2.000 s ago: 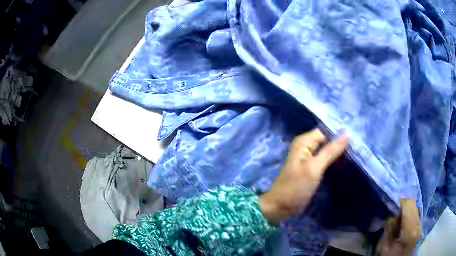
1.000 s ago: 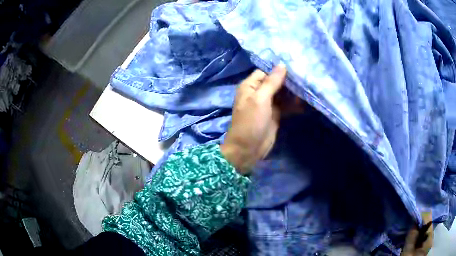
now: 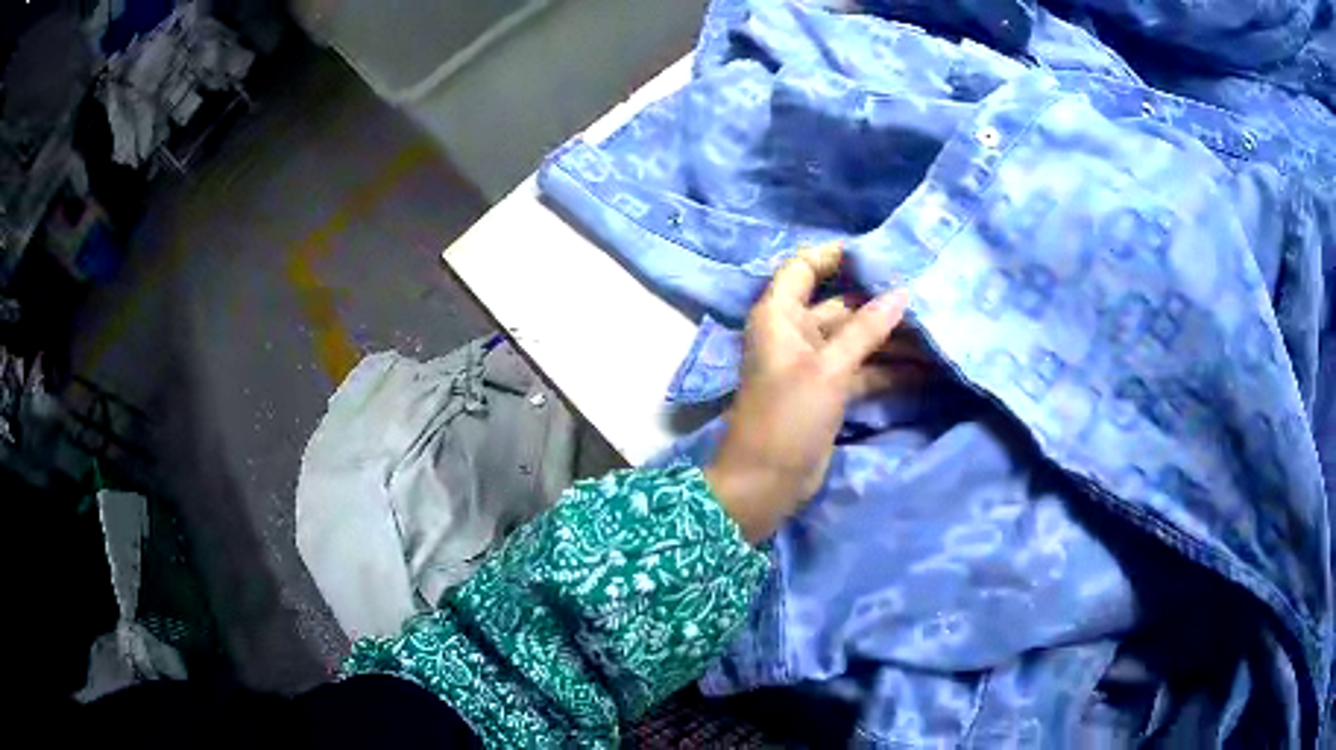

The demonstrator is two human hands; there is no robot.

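A blue patterned denim shirt (image 3: pixel 1158 337) lies heaped over the right side of the view, with other folds of the same cloth under it. Its front placket (image 3: pixel 949 194), with small round metal fasteners, runs up and then to the right. My left hand (image 3: pixel 799 374), in a green patterned sleeve, pinches the shirt at the lower corner of the placket, where it meets the hem. The hem (image 3: pixel 1084 476) runs from there down to the right over a dark gap. My right hand is not in view.
The corner of the white tabletop (image 3: pixel 550 301) shows left of the cloth. Light grey garments (image 3: pixel 425 491) lie below it. A pale grey bin (image 3: pixel 454 59) stands at the top. Grey floor with a yellow line (image 3: pixel 315 286) and other pale items (image 3: pixel 169 73) are at the left.
The view has shifted left. My left hand has moved up along the hem to the placket corner. The placket's fasteners now show. My right hand has gone out of view.
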